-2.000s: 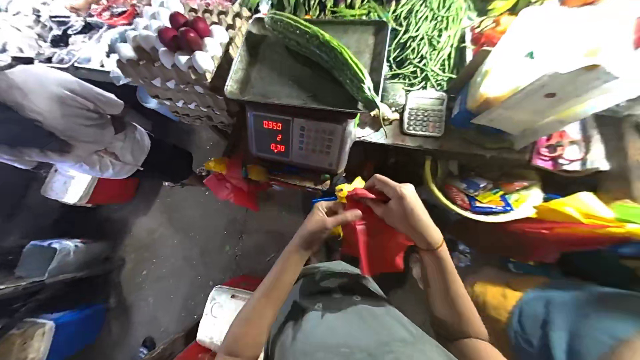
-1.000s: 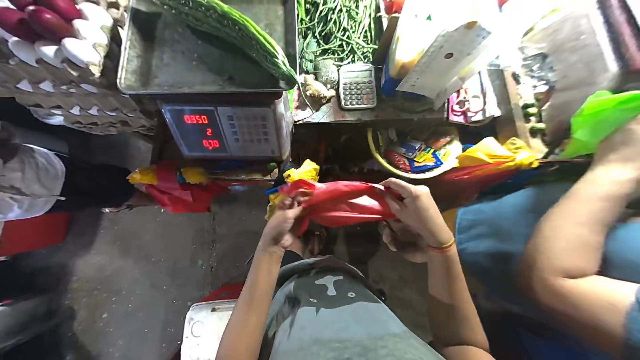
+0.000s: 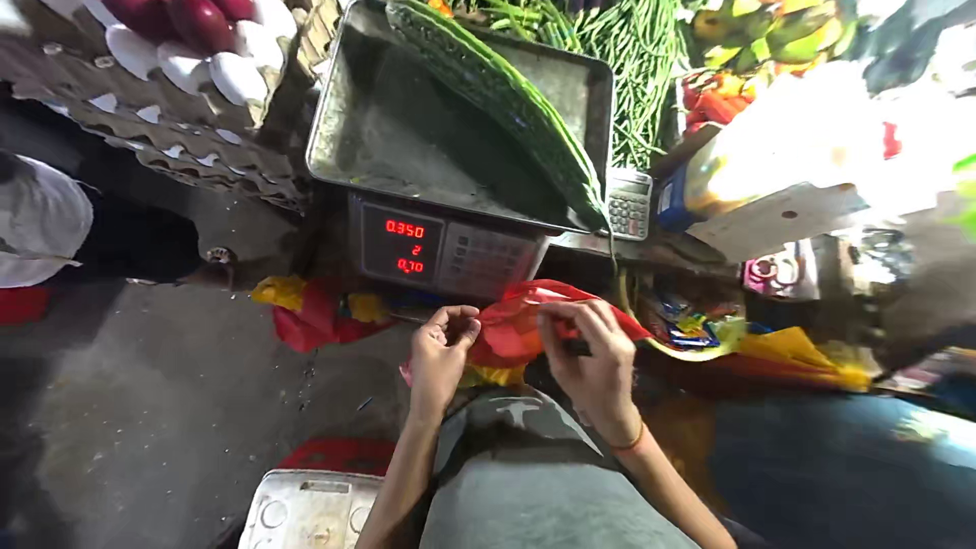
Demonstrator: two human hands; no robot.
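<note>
A thin red plastic bag (image 3: 509, 335) spreads between my hands, just below the front of a digital scale (image 3: 450, 248). My right hand (image 3: 595, 354) pinches the bag's right part between thumb and fingers. At the bag's left edge is my left hand (image 3: 444, 351), fingers curled and thumb near the fingertips; whether it grips the film cannot be told. A long ridged green gourd (image 3: 511, 99) lies diagonally in the scale's metal tray (image 3: 412, 152). Red digits glow on the scale's display.
Stacked egg trays (image 3: 191, 130) stand at upper left. Right of the scale are a calculator (image 3: 629, 204), long green beans (image 3: 644, 76) and a cardboard box (image 3: 778, 221). A basket (image 3: 705, 352) of packets hangs lower right. A white lidded container (image 3: 313, 511) sits at lower left; a person stands at far left.
The red bag, stretched between both hands a second ago, now lies more spread and nearer the scale front. The other person's arm and green bag at right have mostly left view.
</note>
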